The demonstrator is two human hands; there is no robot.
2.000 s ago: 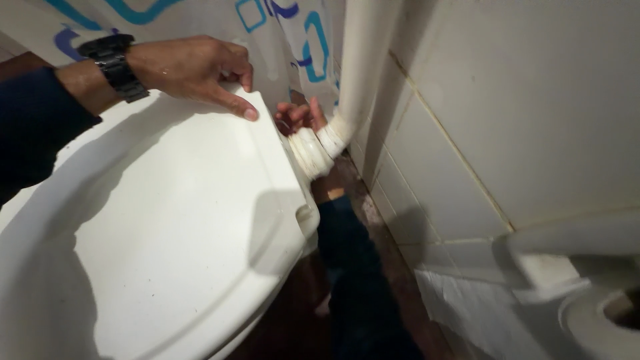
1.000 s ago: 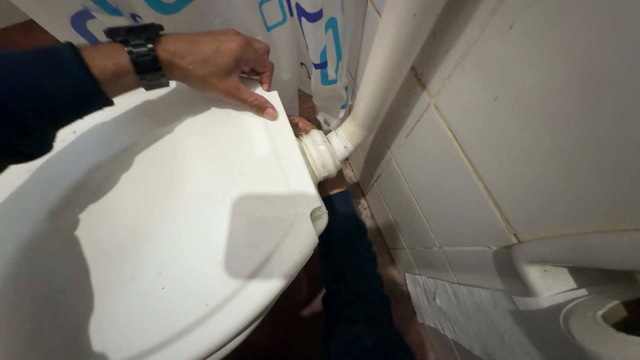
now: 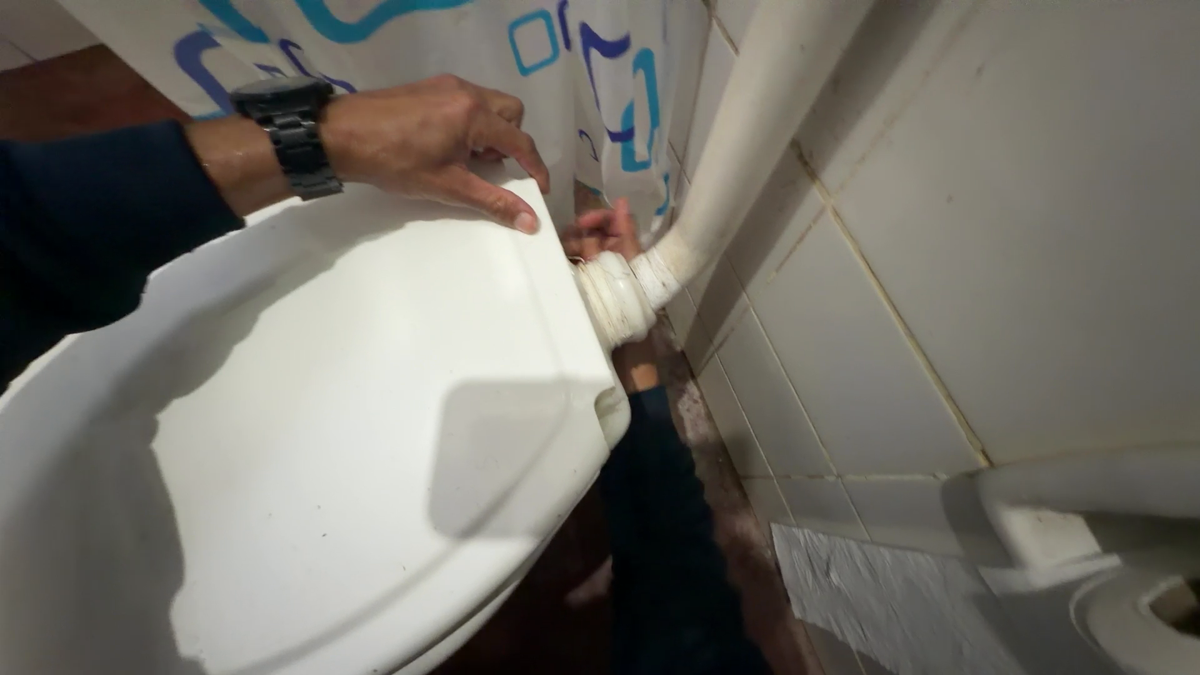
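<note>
My left hand (image 3: 431,145), with a black metal watch at the wrist, rests on the back corner of a closed white toilet lid (image 3: 375,347), its thumb on top and its fingers bent at the edge. A white ribbed connector (image 3: 614,298) behind the lid joins an angled white pipe (image 3: 741,141). My right arm, in a dark blue sleeve, passes under the connector. Beyond the connector, my right hand (image 3: 605,232) shows only its fingers, partly spread; the palm is hidden, and I cannot tell whether it holds anything.
A tiled wall (image 3: 1012,244) runs along the right. At the lower right is a toilet paper roll (image 3: 1125,609) in a white holder (image 3: 1059,478), its loose end hanging. A white curtain (image 3: 394,56) with blue and purple shapes hangs behind the toilet. Reddish floor (image 3: 731,506) shows beside the wall.
The fingers of my right hand, mostly hidden behind the connector a second ago, show more now. My left hand stays on the lid's corner.
</note>
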